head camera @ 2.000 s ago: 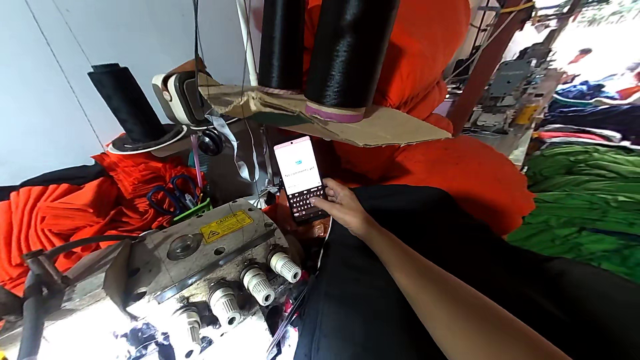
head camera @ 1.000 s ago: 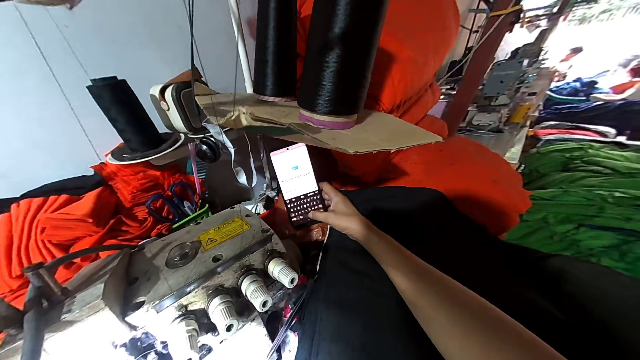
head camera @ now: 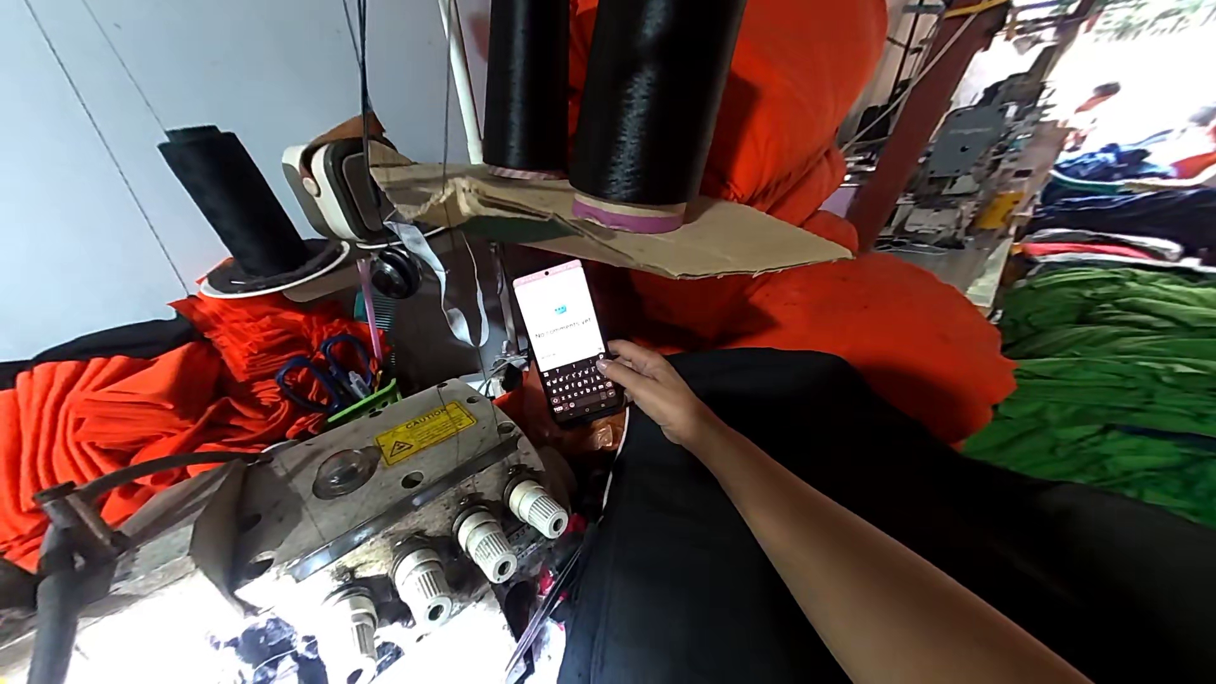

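Observation:
A lit smartphone (head camera: 568, 342) stands tilted beyond the sewing machine head, with a keyboard on its lower screen. My right hand (head camera: 657, 388) reaches in from the lower right and holds the phone's right edge. Its thumb lies over the upper right of the keyboard; fingers behind the phone are hidden. Black cloth (head camera: 684, 532) lies under my right forearm. The sewing machine head (head camera: 323, 513), left of the phone, carries several white tension knobs (head camera: 486, 543) and a yellow caution label (head camera: 425, 432). My left hand is out of view.
Black thread cones (head camera: 655, 104) stand on a cardboard sheet (head camera: 760, 237) above the phone. Another cone (head camera: 233, 199) is at left. Scissors (head camera: 328, 375) sit in a green holder (head camera: 366, 404) beside orange cloth (head camera: 123, 408). Green cloth (head camera: 1111, 370) lies at right; people are in the far background.
The thumb of my right hand has moved up over the phone's keyboard, from its lower part toward its upper right. The phone stays in much the same place.

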